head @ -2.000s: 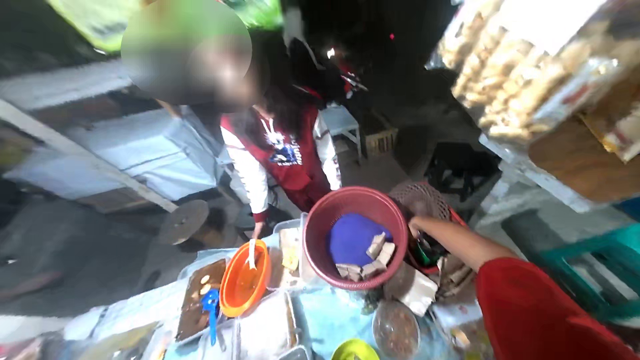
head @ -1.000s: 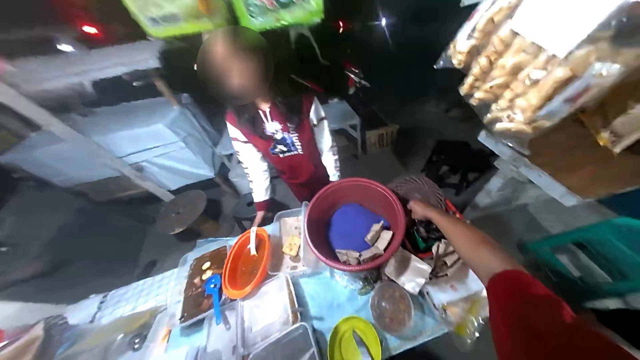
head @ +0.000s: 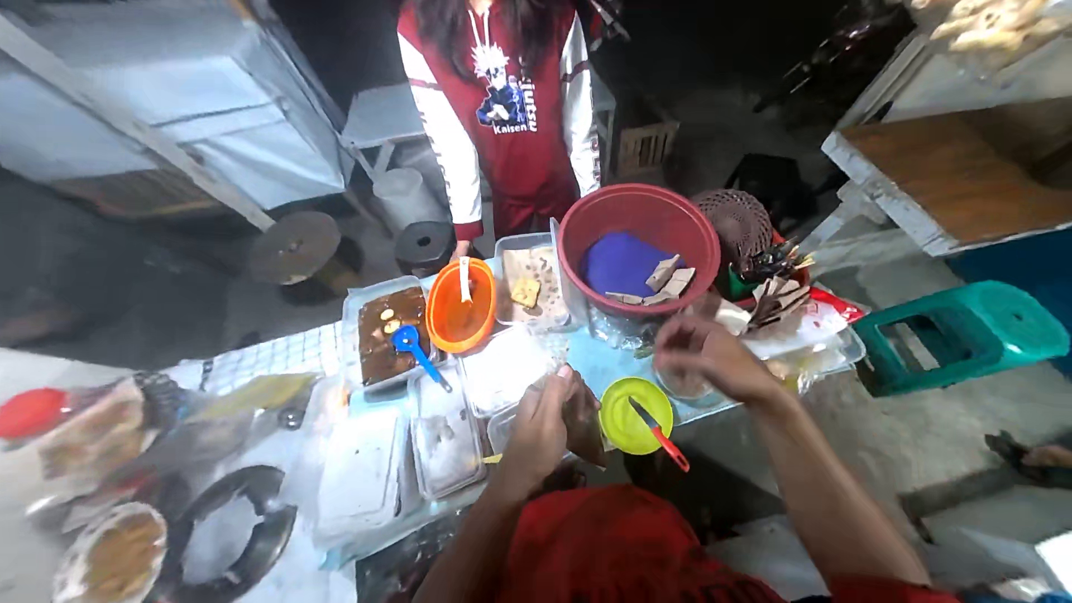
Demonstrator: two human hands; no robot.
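Observation:
My left hand (head: 544,419) holds a brown sheet, apparently wrapping paper (head: 584,423), low at the centre. My right hand (head: 708,356) is raised over a clear round tub (head: 682,381), blurred, its fingers apart and nothing seen in them. Between my hands is a lime-green plate (head: 624,410) with a red-handled knife (head: 662,435) on it. Behind stands a dark red basin (head: 638,201) with a blue-purple lining and folded pieces inside. Left of it are a box with a yellow piece of food (head: 526,292), an orange bowl (head: 461,314) with a white-handled utensil, and a brown dish of food (head: 381,335) with a blue ladle (head: 408,339).
A person in a red and white hoodie (head: 528,159) stands across the table, one hand near the orange bowl. A woven basket (head: 737,222) and brown paper pieces (head: 779,301) lie at right, beside a green plastic stool (head: 997,327). Clear lidded boxes (head: 360,469) stand at left.
My right hand has come back from the woven basket beside the red basin toward me. My left hand, out of view before, now shows with the brown sheet. The view has tilted down.

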